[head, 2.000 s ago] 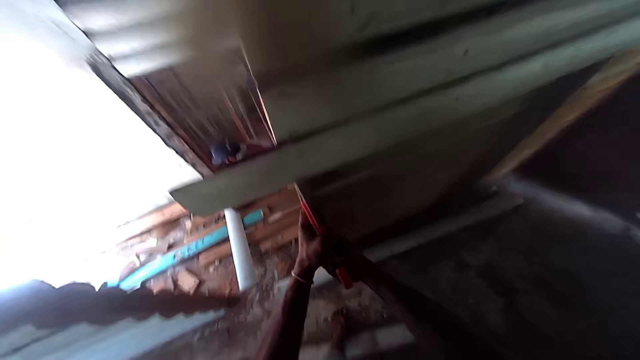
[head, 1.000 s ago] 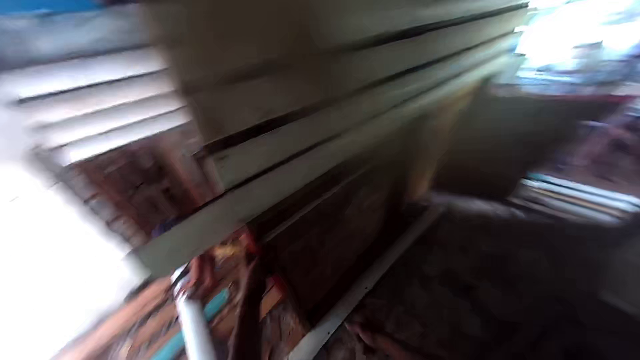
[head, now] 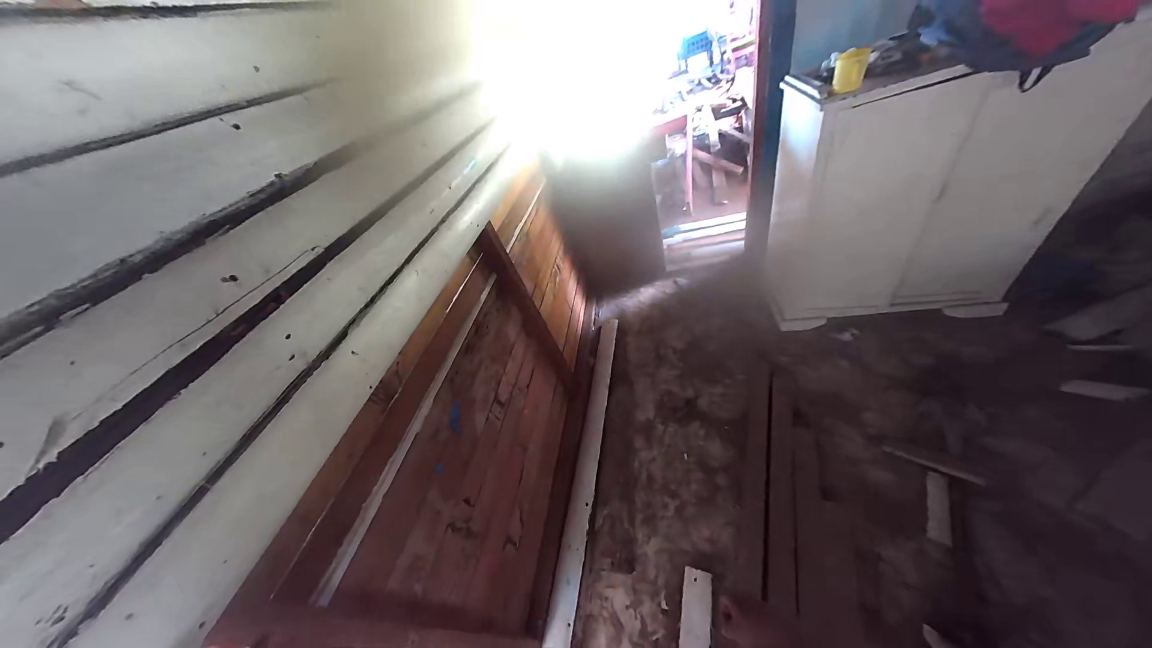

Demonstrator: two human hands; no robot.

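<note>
Neither my left hand nor my right hand shows in the head view. White-painted wall boards (head: 171, 459) with dark gaps between them run along the left side. Below them the wall is open, showing brown wooden planks (head: 459, 468) and a diagonal brown wooden brace (head: 526, 306). A long white wooden strip (head: 585, 486) lies at the foot of this wall. Near the bottom edge, a short white board piece (head: 696, 605) lies beside a dim, blurred shape that looks like part of a bare foot (head: 742, 621).
A white cabinet (head: 909, 198) stands at the right, with a yellow cup (head: 850, 70) and dark and red cloth (head: 1035, 31) on top. Brown planks (head: 781, 486) and scattered wood pieces (head: 938, 508) lie on the dirty floor. A bright doorway (head: 706, 135) opens at the back, beside a dark panel (head: 612, 216).
The view has swung far to the right. Both hands, one near a red tool earlier, and the white pipe have left the view; the cabinet and doorway now show.
</note>
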